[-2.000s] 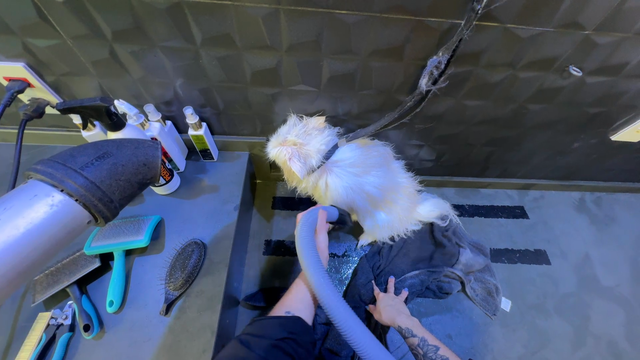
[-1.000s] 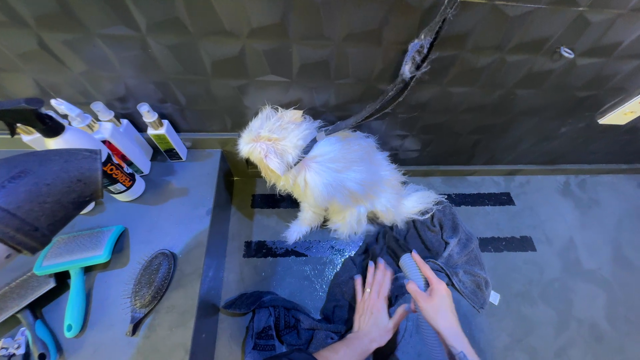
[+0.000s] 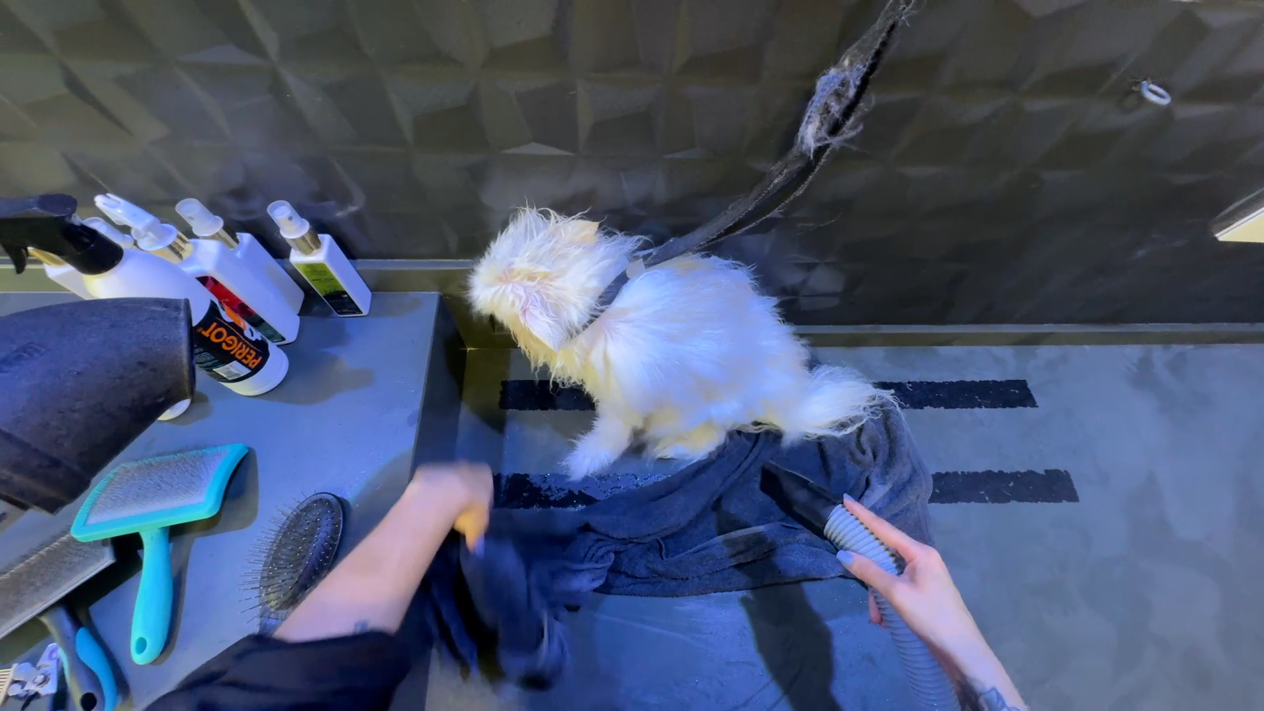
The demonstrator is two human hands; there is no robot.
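Observation:
A damp white dog [image 3: 696, 341], facing left, sits by the dark wall with a black strap [image 3: 770, 197] running up from its neck. Behind and below it a dark grey towel [image 3: 691, 533] lies bunched on the grey surface. My left hand [image 3: 459, 499], blurred, grips the towel's left end. In my right hand [image 3: 908, 573] is a grey ribbed dryer hose [image 3: 889, 592], held near its black nozzle [image 3: 798, 499], which points up and left over the towel.
On the raised ledge [image 3: 365, 395] at left are a teal slicker brush [image 3: 158, 494], an oval pin brush [image 3: 301, 553], a metal comb [image 3: 49, 573] and several spray bottles [image 3: 331, 272]. A black dryer nozzle [image 3: 89, 385] juts in over them. Black strips [image 3: 1002, 486] cross the grey surface.
My left hand has moved left from the middle of the towel to its left end. The hose's nozzle now shows above my right hand. The dog remains seated.

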